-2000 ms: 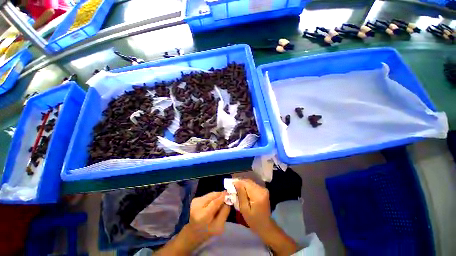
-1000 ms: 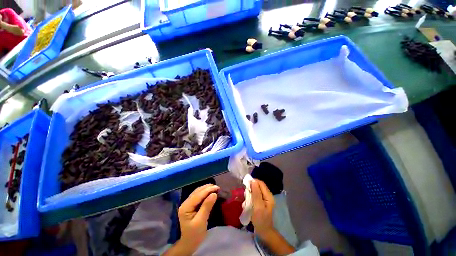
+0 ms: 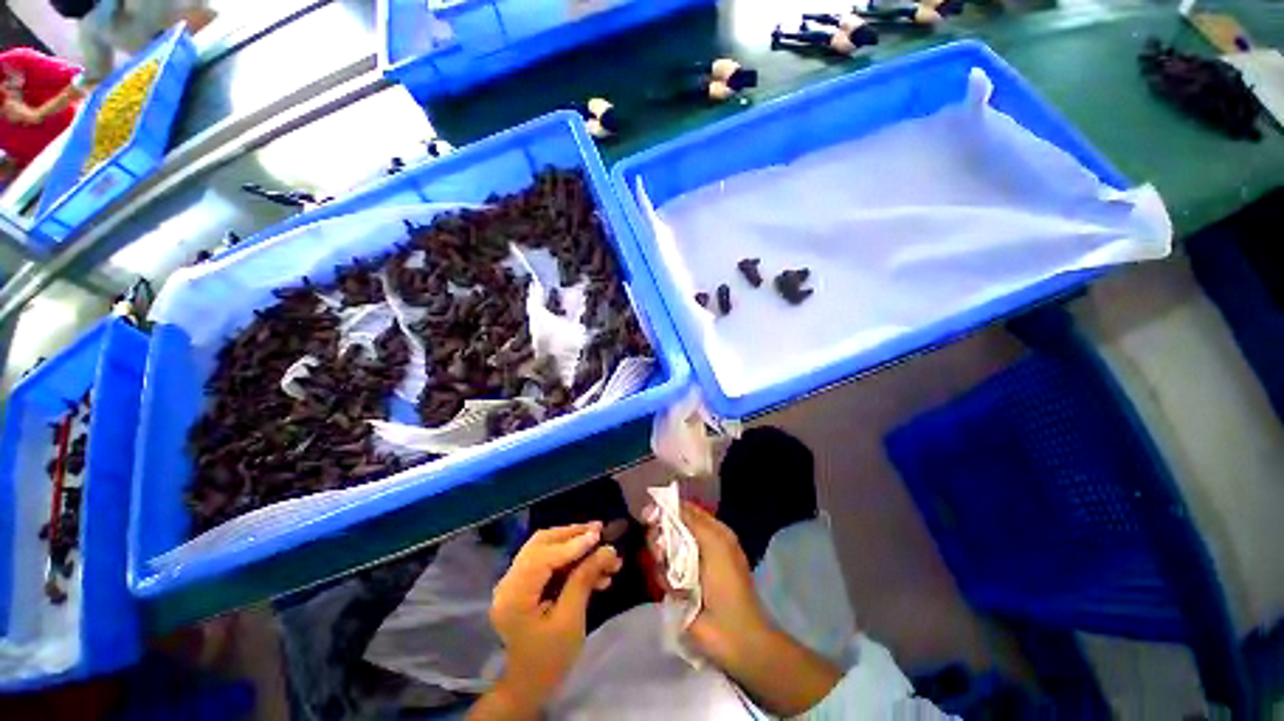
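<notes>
My left hand [image 3: 546, 599] is above my lap, below the full parts tray. It pinches a small dark moulded part [image 3: 614, 531] between thumb and fingertips. My right hand [image 3: 725, 585] is just beside it and holds a crumpled white wiping cloth [image 3: 679, 556]. The part and the cloth are close but look apart. The full parts tray [image 3: 423, 509] is blue and heaped with dark parts and white scraps. The receiving tray [image 3: 880, 334] to its right has a white liner with a few dark parts near its left side.
A narrow blue side tray [image 3: 113, 493] at far left holds dark parts and a red stick-like tool [image 3: 59, 472]. Part-built figures [image 3: 831, 34] lie on the green belt behind. A blue crate [image 3: 1042, 486] is below at right. A person in red [image 3: 35, 106] is at the upper left.
My hands were together at the cloth two seconds ago and have separated, showing the dark part in the left. The view has shifted, so the trays sit further left.
</notes>
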